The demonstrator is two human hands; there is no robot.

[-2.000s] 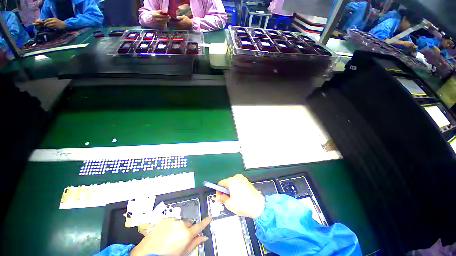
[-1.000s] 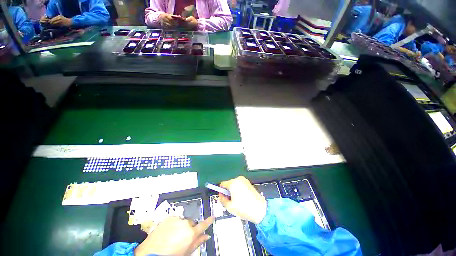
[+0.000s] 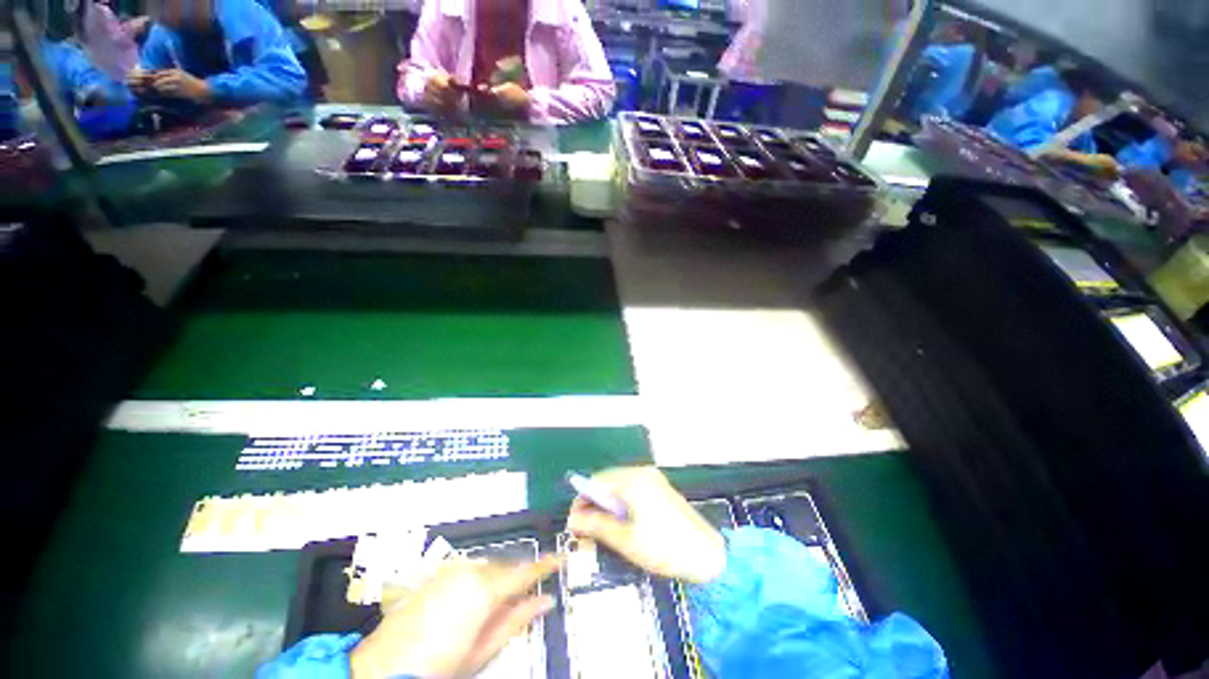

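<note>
A black tray (image 3: pixel 318 584) at the bottom centre holds several phone housings side by side. My right hand (image 3: pixel 643 521) is shut on a thin pale stick (image 3: pixel 597 495), over the top end of the middle phone housing (image 3: pixel 613 634). The stick's working tip is hidden by the fingers. My left hand (image 3: pixel 458 613) lies over the tray's left part, fingers pointing at the same housing. A white die-cut liner (image 3: pixel 385 562) shows at this hand, seemingly held by it; the grip is hidden.
Beyond the tray are a cream sticker strip (image 3: pixel 358 512), a dotted sheet (image 3: pixel 371 450) and a long white strip (image 3: pixel 371 414). A white board (image 3: pixel 743 385) lies right of centre. Black tray stacks (image 3: pixel 981 438) stand right and left. Blister trays (image 3: pixel 743 166) and people are beyond.
The view has tilted, so the bench sits slightly lower. My left index finger has moved closer to my right hand. My right hand keeps the stick over the same housing, its angle slightly changed.
</note>
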